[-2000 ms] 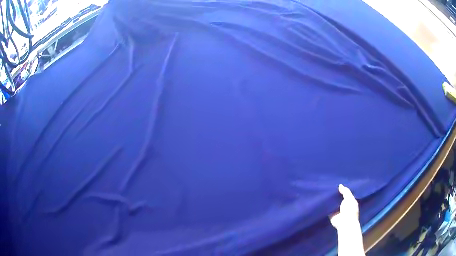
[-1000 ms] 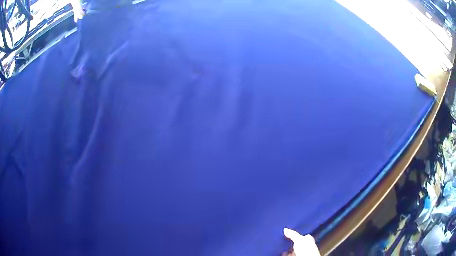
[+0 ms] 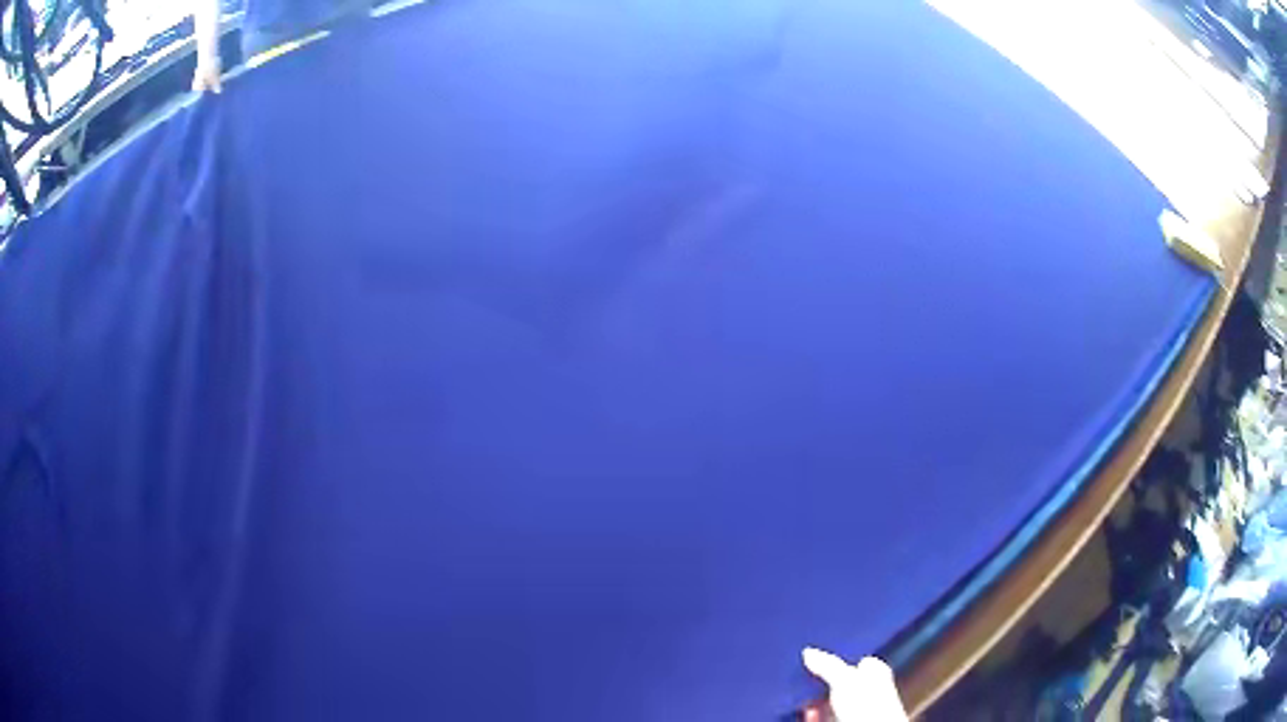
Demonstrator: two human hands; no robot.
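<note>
A wide blue fabric ply (image 3: 607, 395) fills most of the view. It is mostly smooth, with long folds on the left. My right hand (image 3: 858, 691) is at the bottom, right of centre, cut off by the picture's edge. One finger points up and left over the ply beside the stack's edge. Whether it pinches the fabric is hidden. My left hand is not in view. The lay's layered edge (image 3: 1037, 543) runs along the brown table edge. A yellowish weight block (image 3: 1190, 241) sits by the ply's far right corner.
Another person's hand (image 3: 209, 71) is at the far edge, upper left, at the top of the folds. Black cables (image 3: 35, 71) hang at the far left. The brown table edge (image 3: 1094, 533) curves along the right. Scraps and plastic (image 3: 1221, 635) litter the floor beyond it.
The ply's ripples have flattened and its near edge lies along the stack. My right hand has moved down and left since two seconds ago. The other person's hand shows at the far edge.
</note>
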